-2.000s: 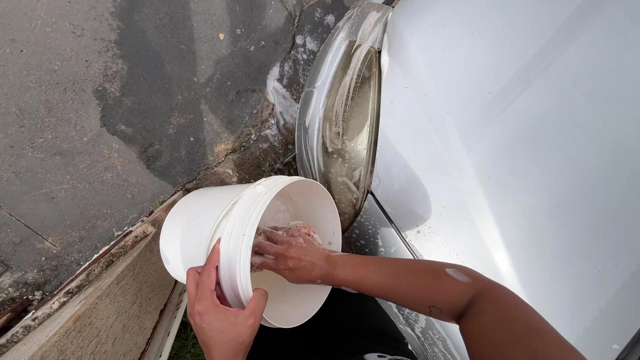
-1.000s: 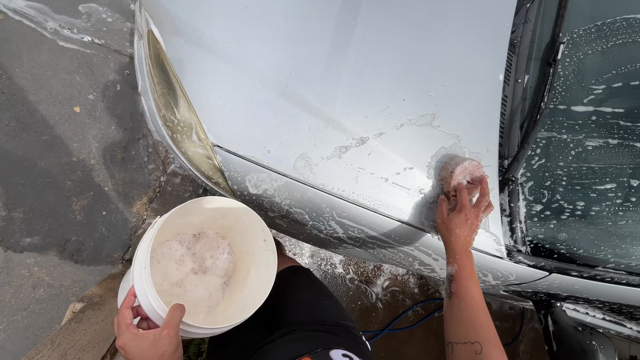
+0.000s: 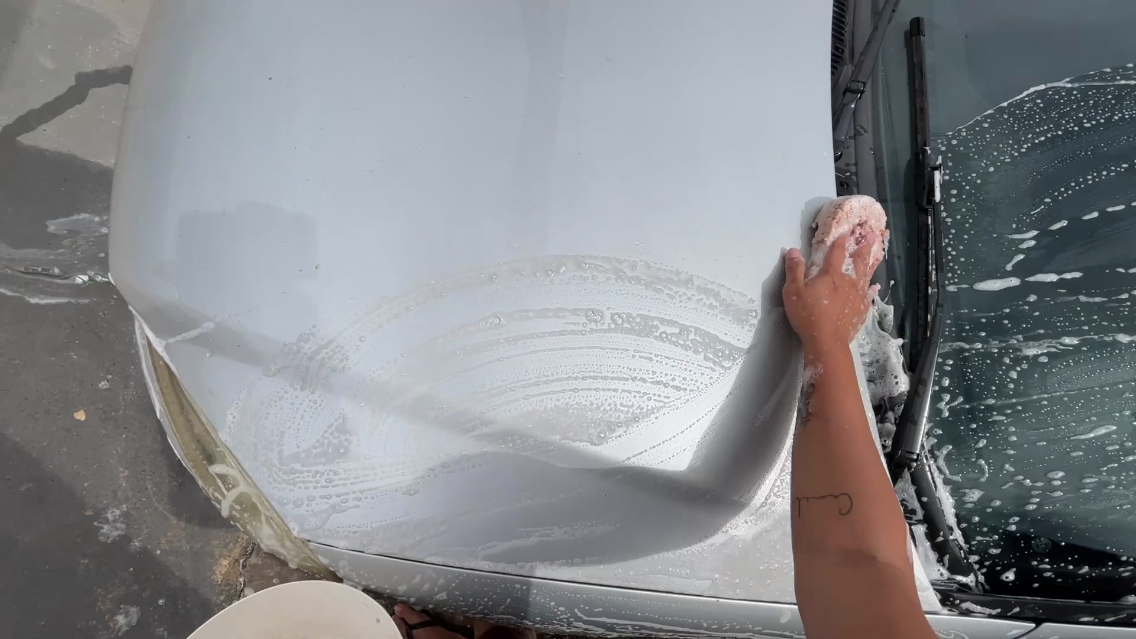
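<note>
My right hand (image 3: 830,288) grips a soapy pinkish sponge (image 3: 850,222) at the rear edge of the silver car hood (image 3: 497,177), beside the windshield. Curved streaks of suds (image 3: 568,355) cover the lower half of the hood. At the bottom edge of the view shows the rim of a white plastic bucket (image 3: 297,612); my left hand is out of view.
Right of the hood lie a wiper arm (image 3: 927,355) and the sudsy windshield (image 3: 1047,311). The headlight (image 3: 209,453) is at the lower left, with wet pavement (image 3: 71,479) beyond. Part of a foot (image 3: 426,619) shows below the fender.
My right hand has gone from inside the bucket to the hood, then along it to the rear edge, sponge in hand. Curved suds now mark the hood. My left hand has left the view.
</note>
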